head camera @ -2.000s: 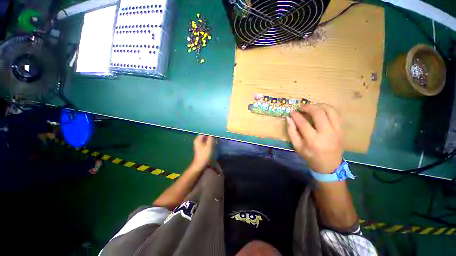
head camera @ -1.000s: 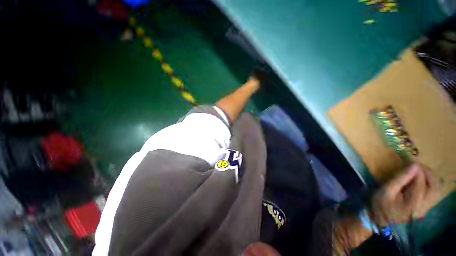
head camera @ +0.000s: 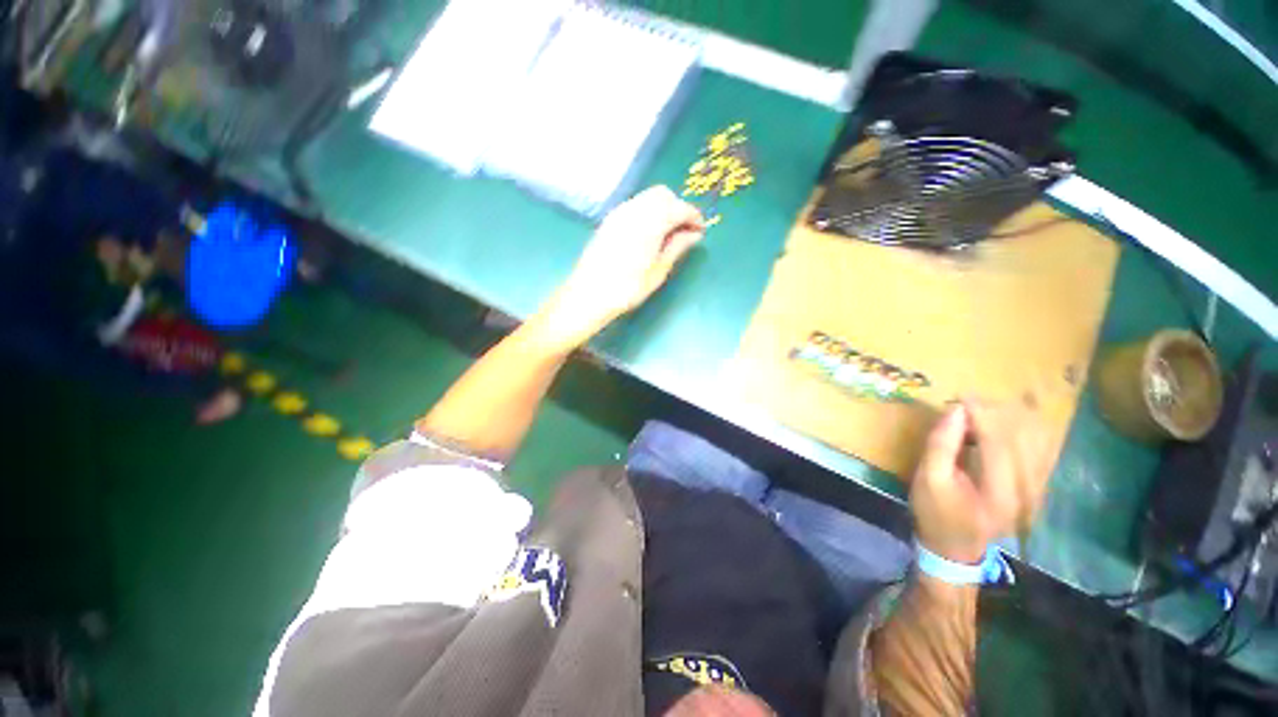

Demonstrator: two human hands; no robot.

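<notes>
A strip of small green circuit boards [head camera: 858, 370] with a row of dark and orange parts lies on the tan cardboard mat [head camera: 967, 311]. My right hand [head camera: 977, 476], with a light blue wrist band, is over the mat's front part just right of the strip; blur hides whether its fingers hold anything. My left hand [head camera: 639, 255] is over the green bench, its fingertips at the near edge of the loose pile of small yellow components [head camera: 720, 163]. Whether the left fingertips hold a component is too small to tell.
A black fan [head camera: 928, 175] with a round wire guard stands behind the mat. A round brown pot [head camera: 1160, 387] sits right of it, with a dark box and cables [head camera: 1240, 490] beyond. A white tray [head camera: 611, 112] and a white sheet [head camera: 460, 77] lie at the back left.
My left hand has come up from beside my body to the component pile. My right hand stays near the strip's right end. The camera view has swung back over the bench.
</notes>
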